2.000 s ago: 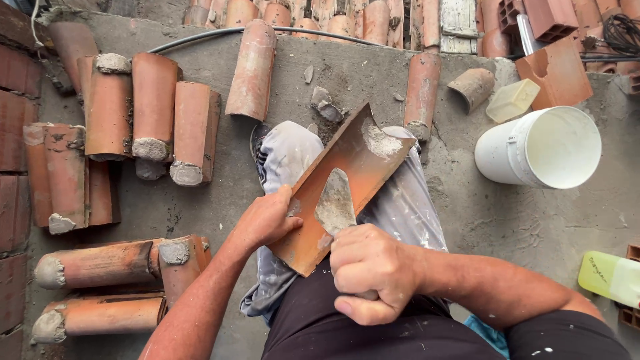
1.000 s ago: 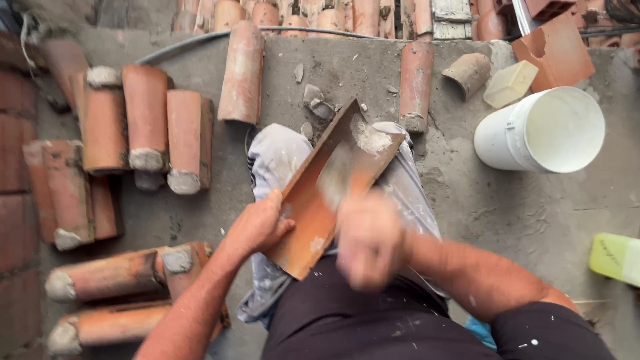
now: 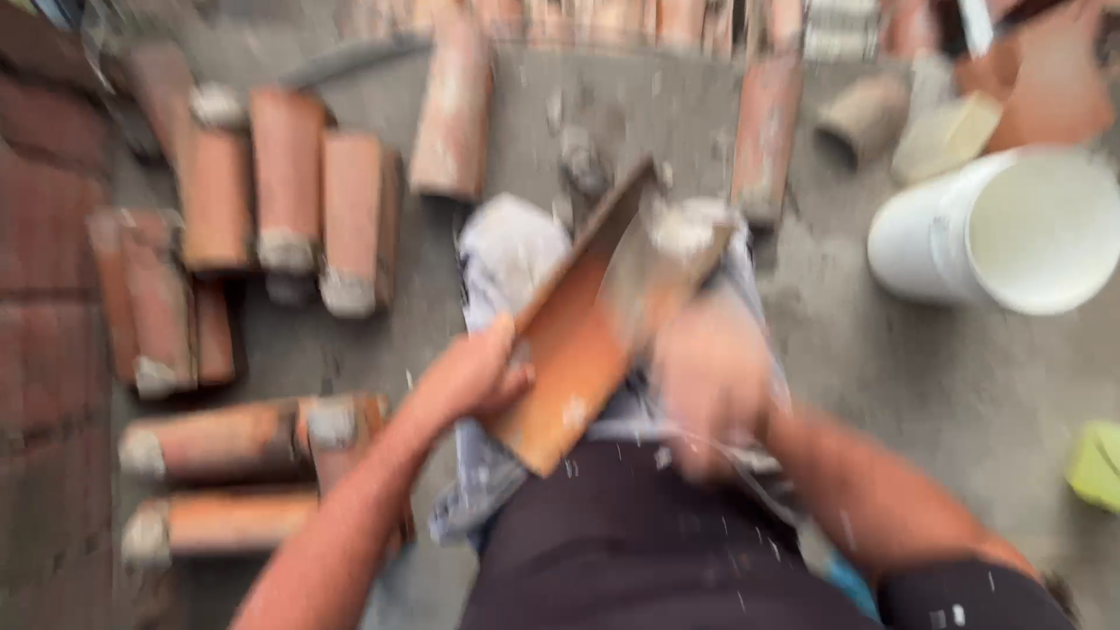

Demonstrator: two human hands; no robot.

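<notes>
A curved clay roof tile (image 3: 573, 359) lies slanted across my lap, its hollow side up, with a pale mortar patch near the far end. My left hand (image 3: 477, 372) grips its left edge, thumb inside the hollow. In my right hand (image 3: 713, 376), blurred by motion, is a trowel; its grey blade (image 3: 626, 271) is over the tile's hollow, close to the mortar patch. Whether the blade touches the tile cannot be told.
Several mortar-ended clay tiles (image 3: 289, 175) are stacked at the left, with more (image 3: 236, 525) below. Two tiles (image 3: 451, 114) lie ahead of my knees. A white bucket (image 3: 919, 236) lies at the right, near a pale yellow block (image 3: 945, 136); a yellow-green container (image 3: 1098, 464) is at the right edge.
My right hand and the trowel have moved a little toward the tile's far end compared with two seconds ago. My left hand keeps its hold on the tile's left edge.
</notes>
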